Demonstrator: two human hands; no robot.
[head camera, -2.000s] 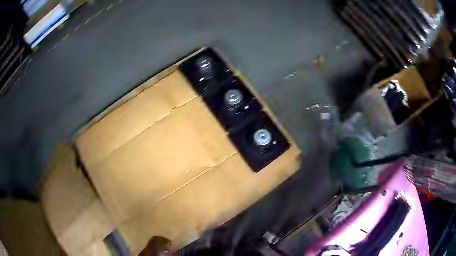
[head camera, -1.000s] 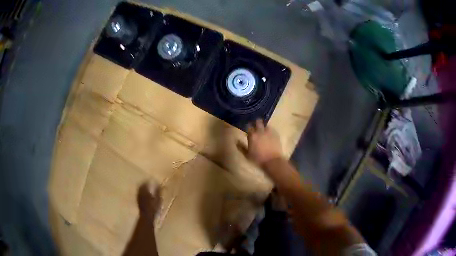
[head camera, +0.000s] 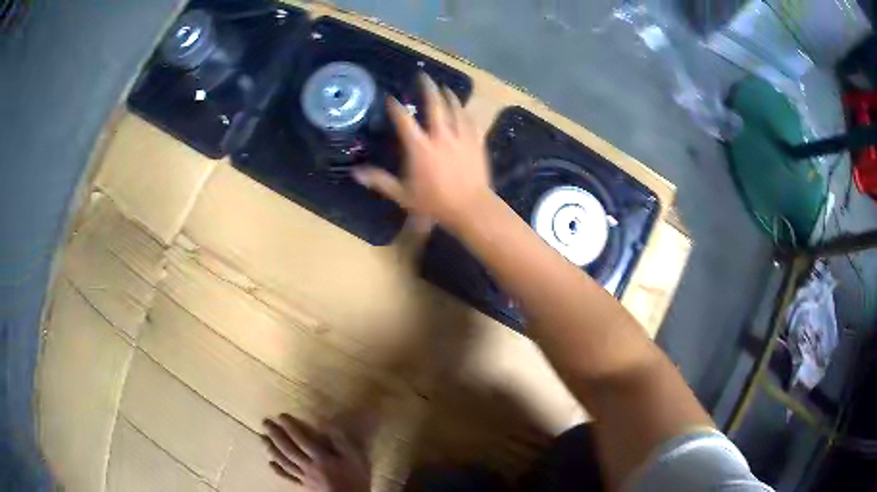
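Note:
Three black speaker panels lie in a row on the brown cardboard sheet (head camera: 231, 317), each with a silver disc magnet in its middle. My right hand (head camera: 438, 159) is over the right part of the middle panel (head camera: 279, 125), fingers spread; I cannot tell if it touches. My right forearm crosses the right panel (head camera: 635, 192) and hides part of it. The left panel (head camera: 173, 91) is at the upper left. My left hand (head camera: 317, 456) is low over the cardboard, fingers apart and empty.
Grey floor (head camera: 567, 58) surrounds the cardboard. A green round seat (head camera: 774, 154) with dark bars stands at the right, with crumpled clear plastic (head camera: 813, 327) below it. A metal frame bar (head camera: 760, 356) runs near the right edge. Something red shows at the far right.
The panels look nearer. My right hand has moved from the right panel's lower edge to the middle panel. A gap now shows between these two panels. My left hand is lower in view.

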